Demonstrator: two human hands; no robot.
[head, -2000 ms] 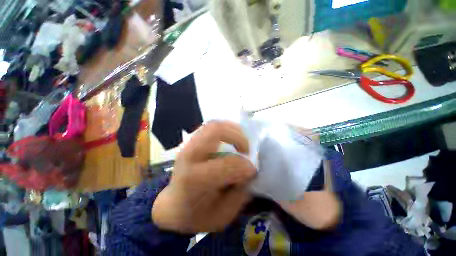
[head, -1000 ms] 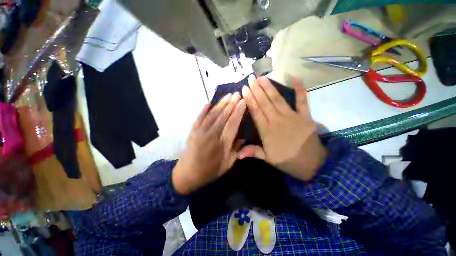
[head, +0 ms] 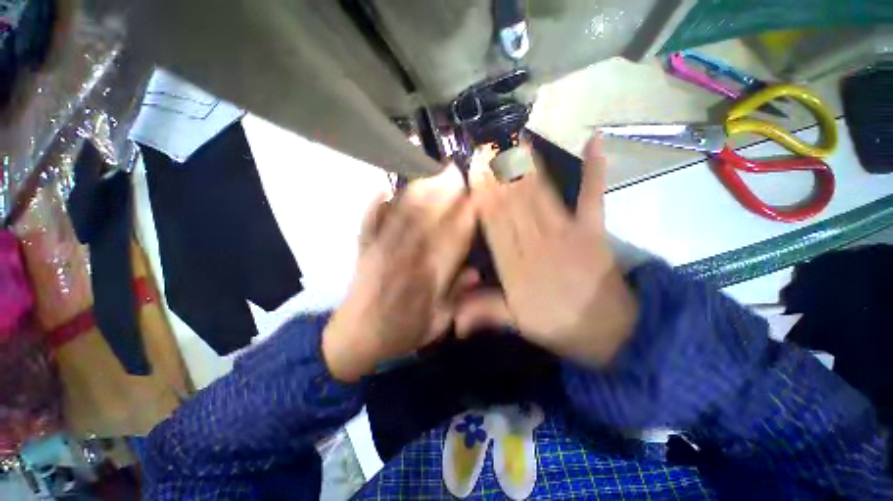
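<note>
Black fabric (head: pixel 558 168) lies on the machine bed at the needle area and also hangs down over my lap. My left hand (head: pixel 411 259) and my right hand (head: pixel 543 250) lie flat on it, side by side, fingertips close to the presser foot (head: pixel 450 142). The fingers are slightly blurred, and they hide much of the fabric. The machine head (head: pixel 284 78) covers the top of the view. The needle tip cannot be made out.
Scissors (head: pixel 725 137) and pink and blue snips (head: pixel 720 78) lie right of the needle. A dark tray (head: pixel 869 117) is far right. Black pieces (head: pixel 211 230) with a white piece (head: pixel 186 113) lie left. A narrow black piece (head: pixel 113 269) lies on the brown board (head: pixel 73 362).
The white-faced piece held up two seconds ago is gone from sight. Both hands came down onto black fabric at the needle, then moved slightly up towards the presser foot.
</note>
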